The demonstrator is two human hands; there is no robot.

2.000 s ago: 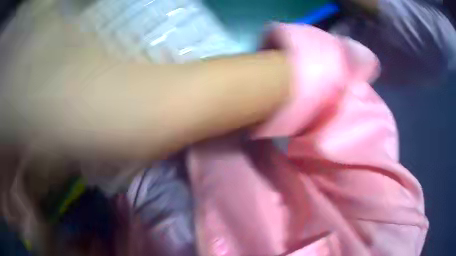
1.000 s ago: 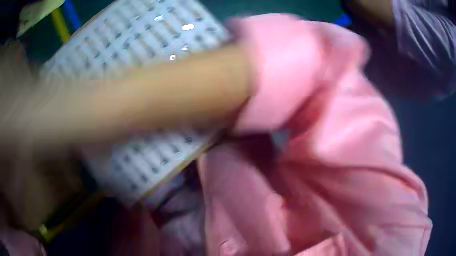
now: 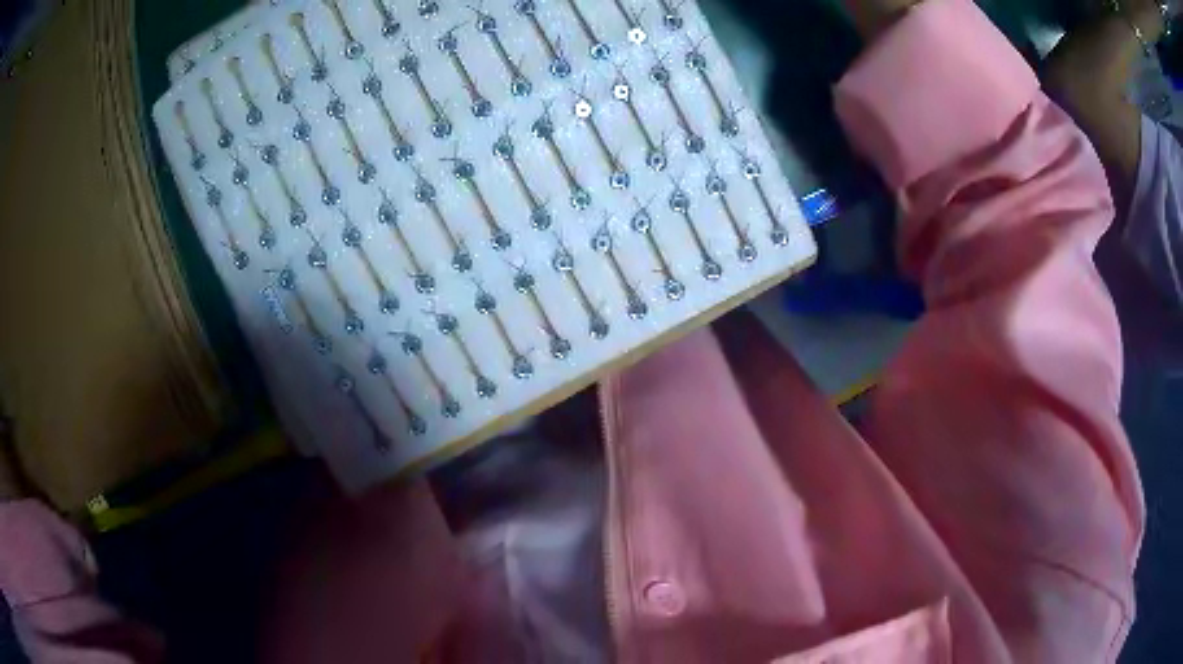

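Observation:
A white foam-like board (image 3: 279, 370) with a tan edge lies tilted in front of me, its near edge by my jacket. Rows of thin copper-tan strips (image 3: 483, 195) lie on it, with small round silver-blue ends and fine dark leads. My right sleeve reaches up along the right side; only a bit of wrist shows at the top edge and the hand is cut off. My left sleeve is at the lower left edge, its hand outside the picture. What either hand holds is hidden.
Brown cardboard sheets (image 3: 78, 260) are stacked left of the board. A yellow strip (image 3: 195, 486) runs below them. A blue object (image 3: 850, 296) is right of the board. Another person's arm (image 3: 1103, 65) is at the upper right. Green surface (image 3: 195, 266) shows between cardboard and board.
My right forearm, earlier blurred across the board, has swung away to the upper right, uncovering the rows. The board appears further right and the cardboard stack now shows clearly at left.

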